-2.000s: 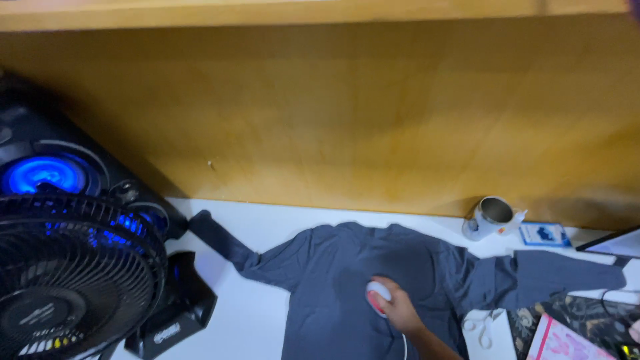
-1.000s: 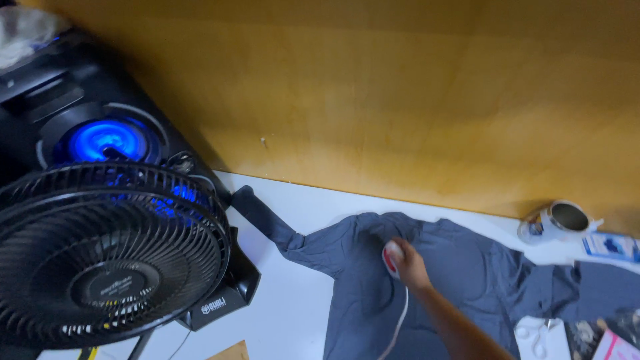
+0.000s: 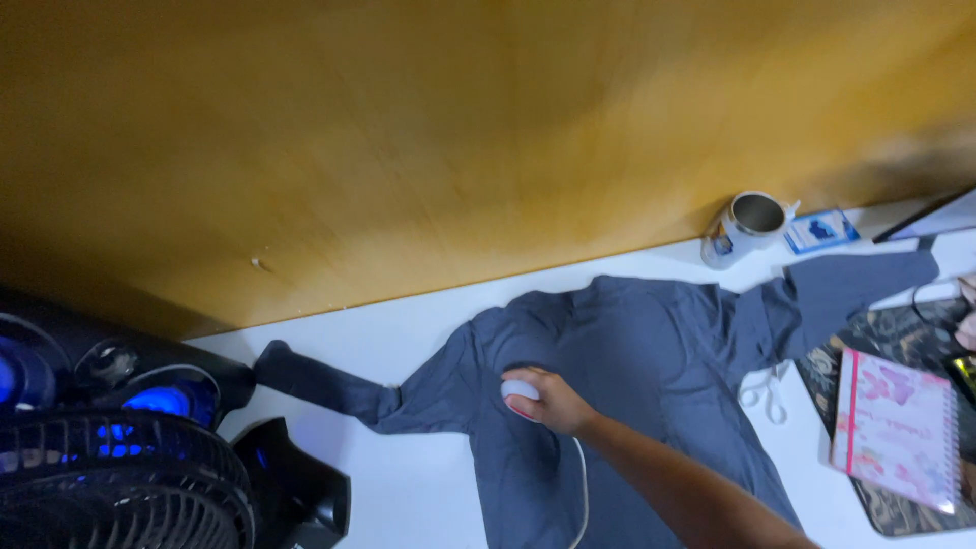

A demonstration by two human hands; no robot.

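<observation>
A dark grey long-sleeved shirt (image 3: 625, 358) lies spread out on the white tabletop (image 3: 404, 488), its sleeves reaching out to both sides. My right hand (image 3: 550, 400) comes in from the lower right and is closed around a small white and red handheld device (image 3: 521, 393). The device rests on the shirt's chest, near the shoulder on the left side of the view. A thin white cord (image 3: 585, 488) runs down from beneath my hand across the fabric. Creases show around the sleeve at the right. My left hand is out of view.
A black fan (image 3: 130, 488) and a speaker with blue lights (image 3: 164, 400) stand at the left. A wooden panel (image 3: 488, 152) rises behind. On the right are a metal-lined mug (image 3: 743, 229), a blue-and-white packet (image 3: 821, 231), white scissors (image 3: 765, 396) and a spiral notebook (image 3: 892, 427) on a patterned dark mat (image 3: 892, 335).
My right hand has moved the device across the shirt from mid-chest toward the shoulder on the left side. The view has shifted.
</observation>
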